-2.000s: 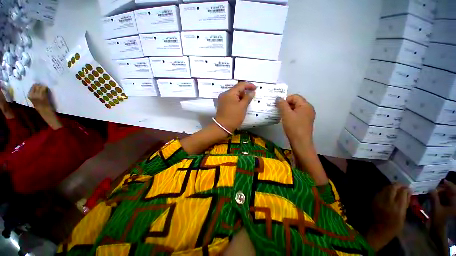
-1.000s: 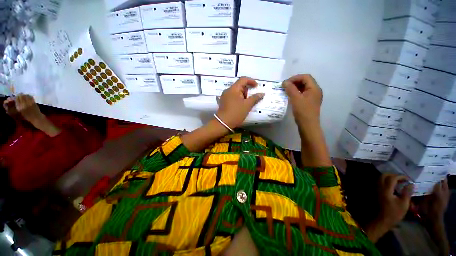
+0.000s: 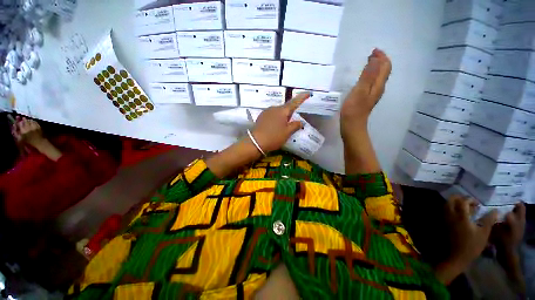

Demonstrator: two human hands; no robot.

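Note:
White cartons stand edge to edge in a grid. Those in the left columns, such as one carton (image 3: pixel 256 44), bear printed labels. The right column's upper cartons (image 3: pixel 309 45) have blank faces, and its nearest carton (image 3: pixel 322 102) bears a label. My left hand (image 3: pixel 274 128) has its index finger on that labelled carton's left end and holds a printed label strip (image 3: pixel 307 140) below, between thumb and other fingers. My right hand (image 3: pixel 365 96) is raised just right of the grid, flat with fingers together, and holds nothing visible.
A sheet of gold-brown round seals (image 3: pixel 123 94) lies left of the cartons, beside a handwritten note (image 3: pixel 75 53). Small white parts (image 3: pixel 22 61) lie far left. Tall carton stacks (image 3: pixel 449 94) stand at right. Other people's hands (image 3: pixel 29 133) show at left and lower right (image 3: pixel 469 231).
My right hand has left the label area and opened out, moving up and right. The label strip has swung down, tilted below my left hand. My left index finger has extended onto the nearest carton.

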